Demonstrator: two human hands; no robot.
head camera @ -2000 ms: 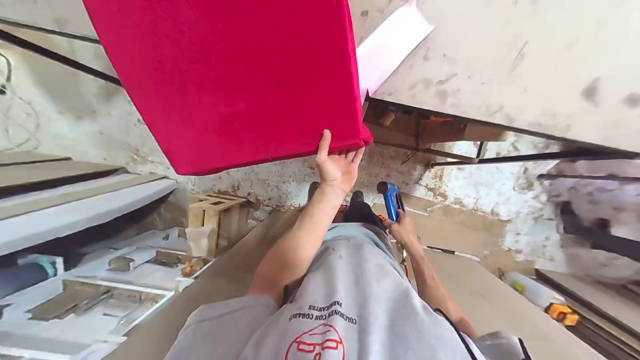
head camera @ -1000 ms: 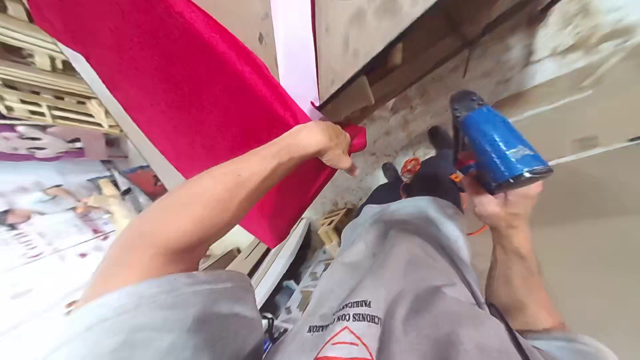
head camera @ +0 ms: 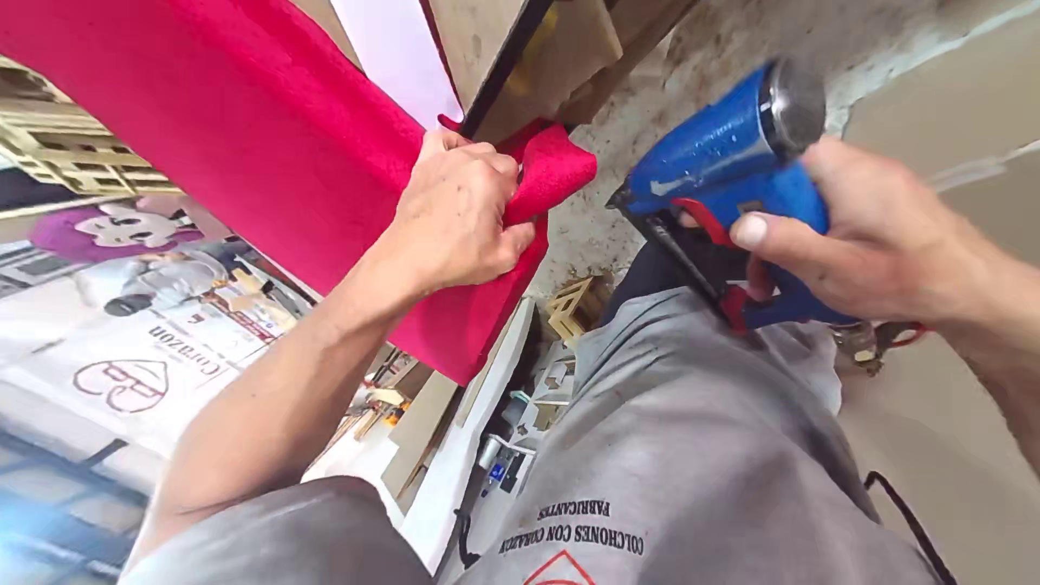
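Note:
A large panel covered in red fabric (head camera: 301,154) slants across the upper left of the head view. My left hand (head camera: 467,211) grips the fabric at its edge, and a loose fold (head camera: 552,171) sticks out to the right of the fingers. A strip of white material (head camera: 400,57) runs down to the panel just above that hand. My right hand (head camera: 869,227) holds a blue pneumatic staple gun (head camera: 715,146) by its handle, with its nose just right of the red fold and apart from it. An air fitting shows at the handle's lower end.
A wooden board with a dark edge (head camera: 471,49) lies behind the fabric. Wooden slatted frames (head camera: 73,138) stand at the left, and a small wooden crate (head camera: 575,307) is on the floor. Below the panel are a white shelf edge (head camera: 479,414) and scattered tools. Printed white plastic (head camera: 162,374) is at lower left.
My left hand has gone from lying open on the panel's edge to gripping the fabric there. The staple gun has been raised and brought towards the red fold. The view has turned strongly.

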